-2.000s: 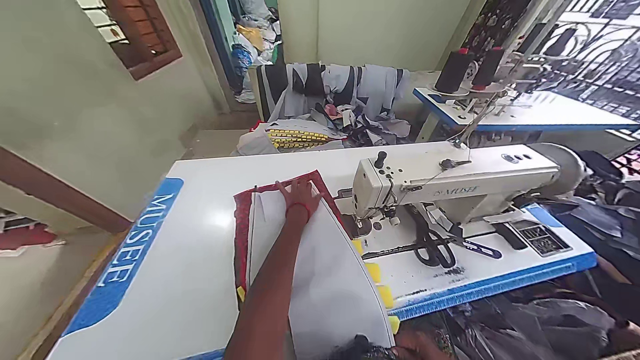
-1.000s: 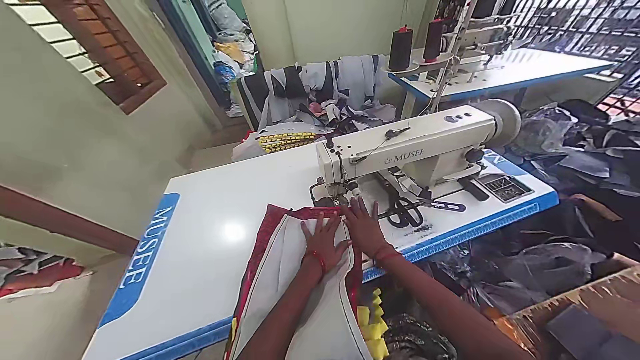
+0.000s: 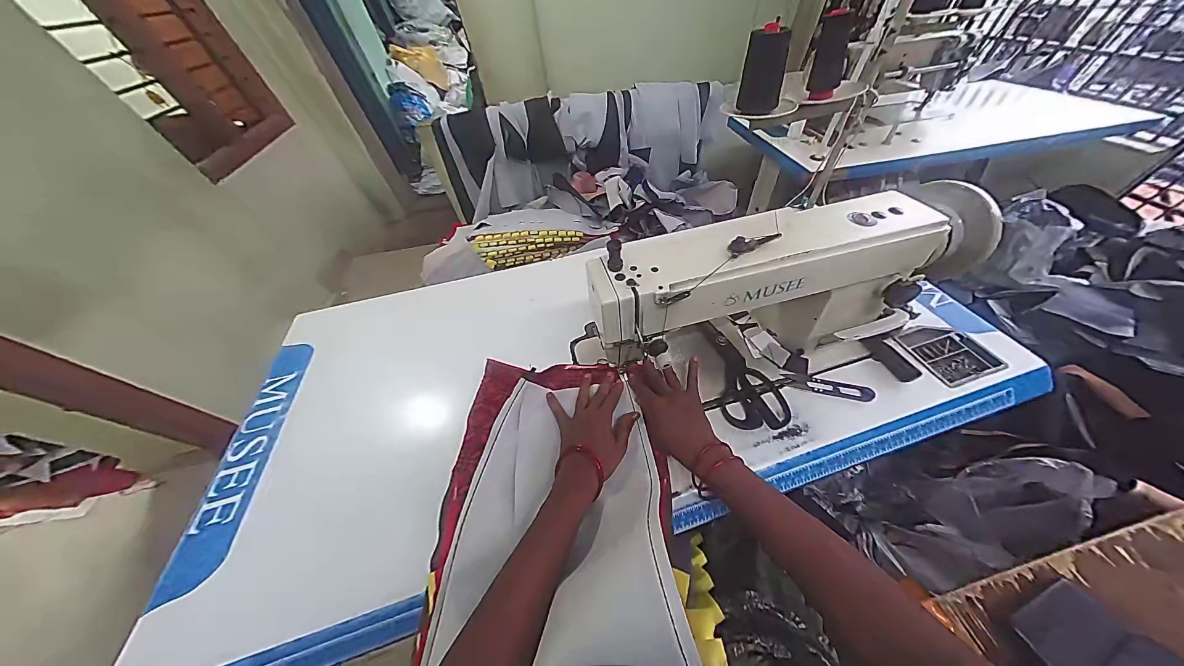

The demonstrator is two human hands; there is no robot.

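Observation:
A white fabric panel with red edging hangs over the near edge of the sewing machine table, its far end under the needle area. My left hand lies on the panel with its fingers spread. Beside it my right hand rests at the panel's right edge, fingers apart, close to the presser foot. The white Musee sewing machine stands just beyond both hands. Black-handled scissors and a thread snipper or cutter lie right of my right hand.
Black thread cones stand behind the machine. Another white sewing table is at the back right. Cloth pieces are draped beyond the table. Dark plastic and fabric and a cardboard box lie at the right.
My right hand, low near the panel's bottom edge two seconds ago, is now up by the needle area beside my left hand. Over the last second both hands have stayed there.

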